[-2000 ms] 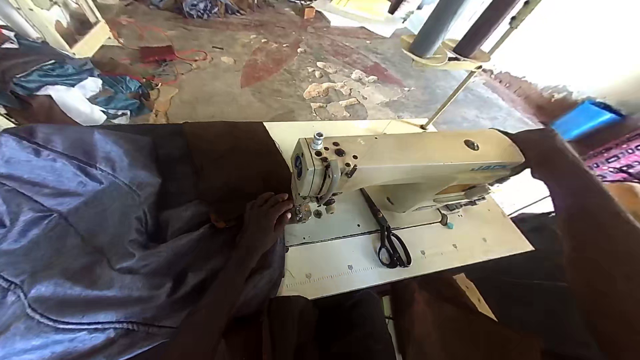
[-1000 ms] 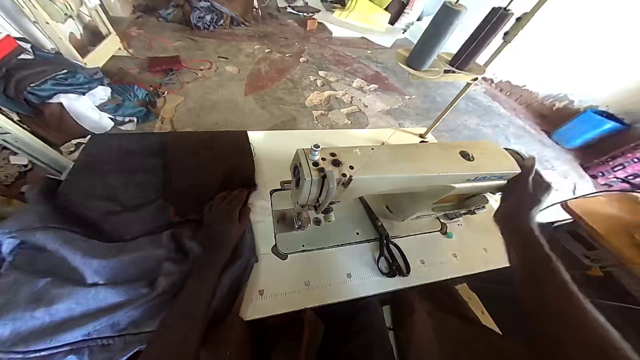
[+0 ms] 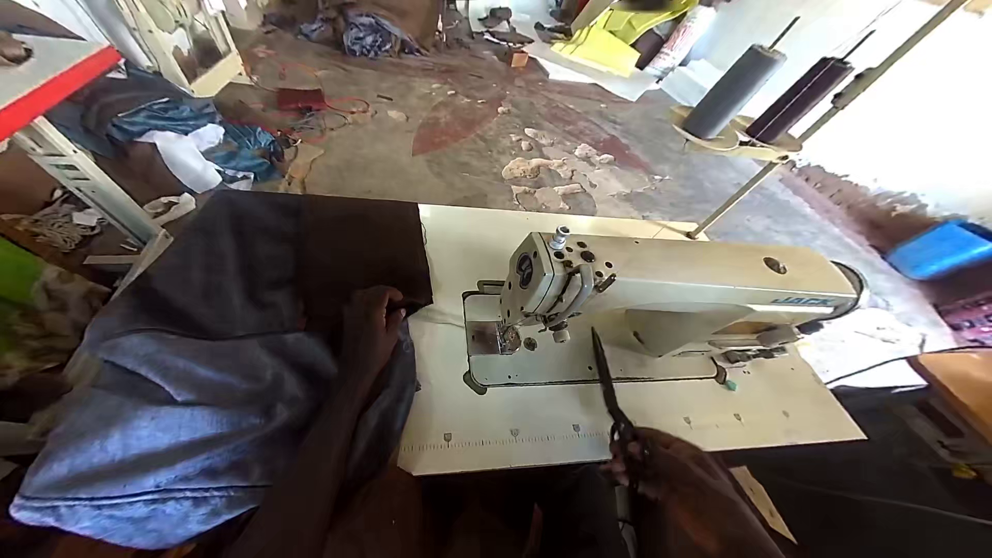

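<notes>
My left hand (image 3: 376, 318) grips the edge of a dark garment (image 3: 225, 372), made of brown and bluish-grey cloth, which lies over the left part of the machine table (image 3: 542, 446). In my right hand (image 3: 659, 465), at the table's front edge, are the handles of black scissors (image 3: 608, 387); their blades point away from me and look closed. The Jack sewing machine (image 3: 682, 271) stands on the table, its needle area to the right of the cloth. Thread runs from near the presser foot (image 3: 509, 339) toward the cloth.
Two thread cones, one grey (image 3: 732, 93) and one dark (image 3: 802, 97), stand on a holder behind the machine. A blue container (image 3: 942, 249) is at the right. Cloth heaps (image 3: 194, 139) lie on the floor at left, near a red-edged table (image 3: 58, 89). An orange-brown surface (image 3: 961, 387) is at the far right.
My right hand has left the handwheel and taken hold of the scissors, which lay on the table. The garment has moved left, away from the needle, with my left hand on it.
</notes>
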